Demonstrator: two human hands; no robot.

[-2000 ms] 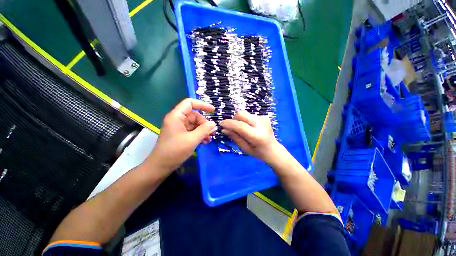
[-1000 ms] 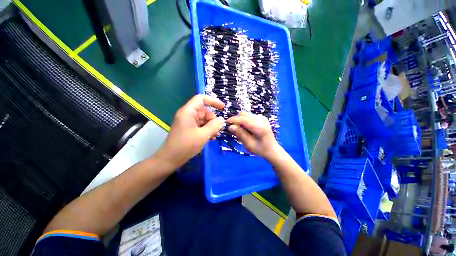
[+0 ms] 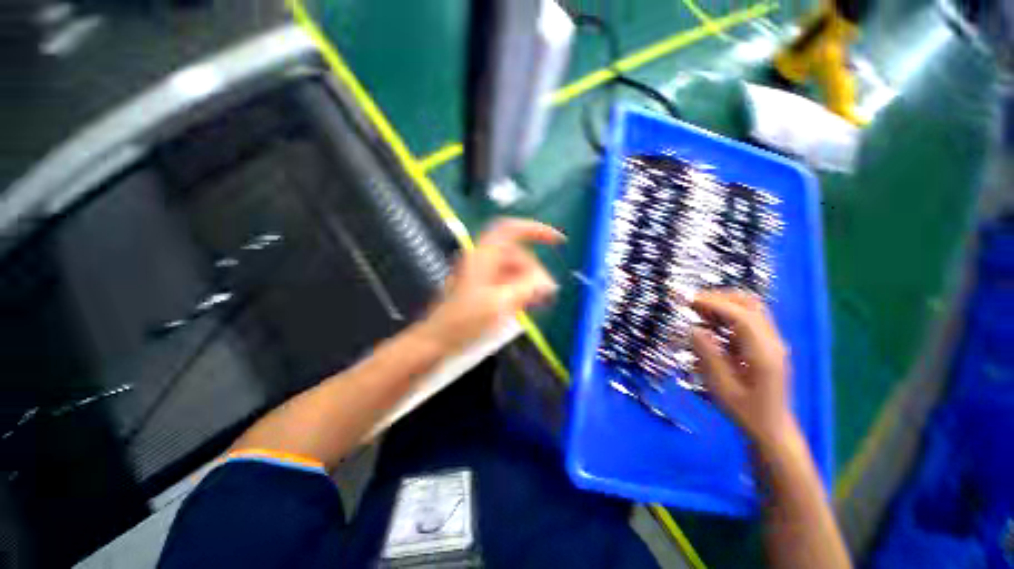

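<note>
The blue tray (image 3: 688,472) holds rows of small leads (image 3: 667,256) with black middles and silver-white ends; a few lie loose at the near edge of the pile. My left hand (image 3: 506,278) is left of the tray, between it and the belt. Its index finger points out, apart from the thumb; blur hides whether it pinches a lead. My right hand (image 3: 743,356) is over the right part of the pile, fingertips at the leads. Whether it grips one cannot be seen.
The black mesh conveyor belt (image 3: 300,239) is at the left, with small parts (image 3: 217,300) scattered on it. A grey post (image 3: 514,100) stands beyond. A yellow tool (image 3: 825,61) and a whitish bag (image 3: 801,125) lie past the tray. Blue bins (image 3: 956,445) are at the right.
The view has swung left and blurred, showing more belt. My hands, close together over the pile before, are now apart: left outside the tray, right over the leads.
</note>
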